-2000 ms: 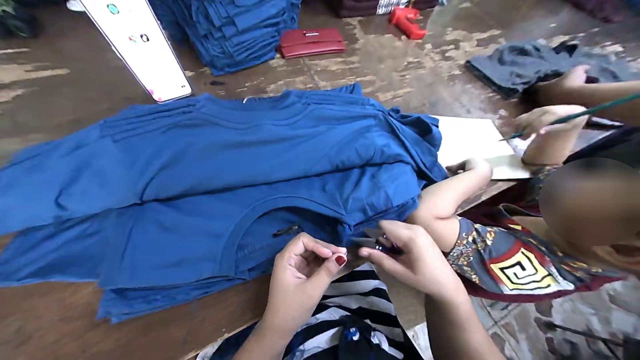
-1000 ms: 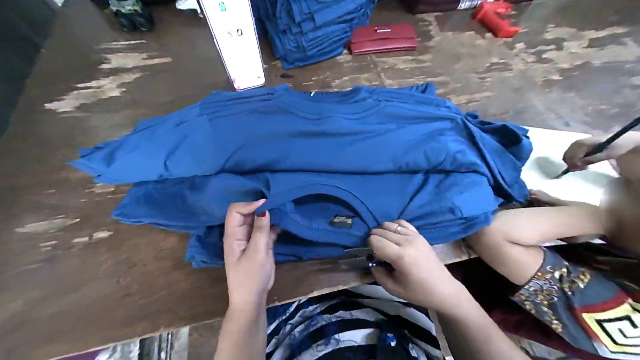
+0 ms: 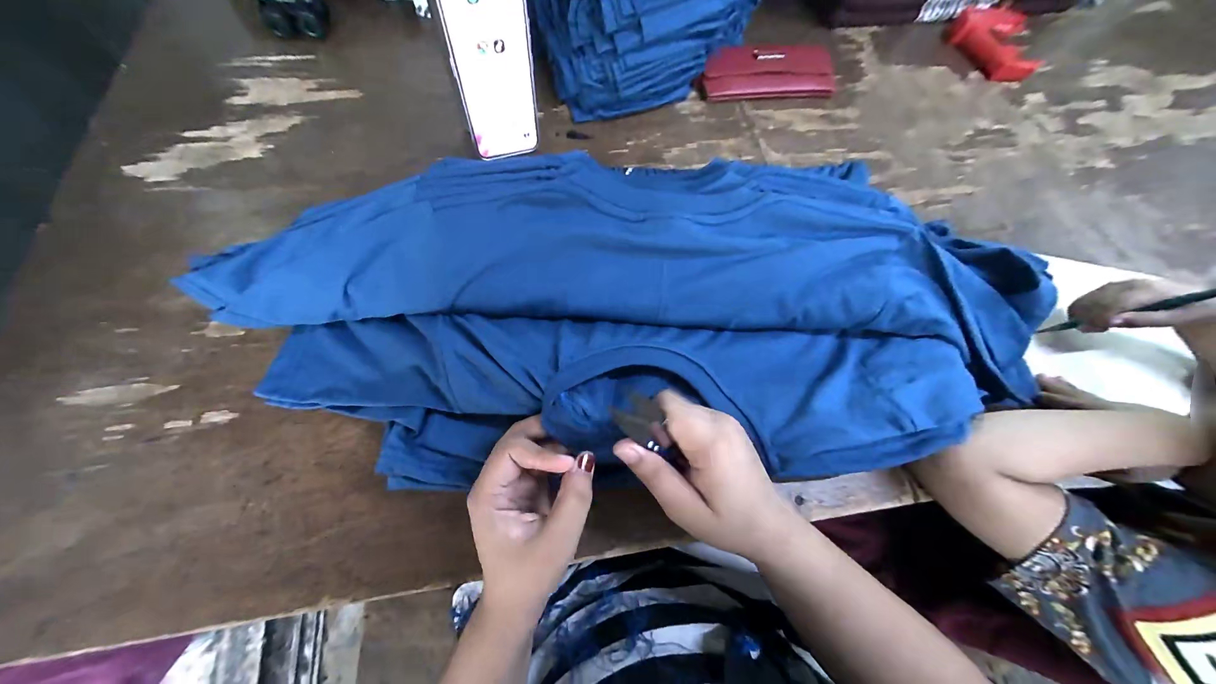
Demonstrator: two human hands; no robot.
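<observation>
Blue T-shirts (image 3: 608, 256) lie in a layered pile along the near edge of the wooden table. The nearest shirt's round neckline (image 3: 655, 356) faces me, its collar curving above both hands. My left hand (image 3: 532, 503) pinches thumb and finger together at the collar's lower left; whether thread or fabric is between them is too small to tell. In my right hand (image 3: 712, 465) is a small pair of thread snips (image 3: 641, 418), blades pointing up and left over the neck opening. The two hands are apart, a short gap between their fingertips.
Behind the pile stand a lit phone (image 3: 494, 85), folded blue garments (image 3: 636, 57), a red wallet (image 3: 768, 73) and a red object (image 3: 993, 43). At the right another person's hand (image 3: 1126, 304) holds a dark green pencil-like stick over white paper (image 3: 1111, 366); that person's arm rests beside the shirts.
My left hand has moved from the collar's left side, held there a second ago, toward my right hand. The snips have come up over the neck opening. The label seen inside the neck is out of sight.
</observation>
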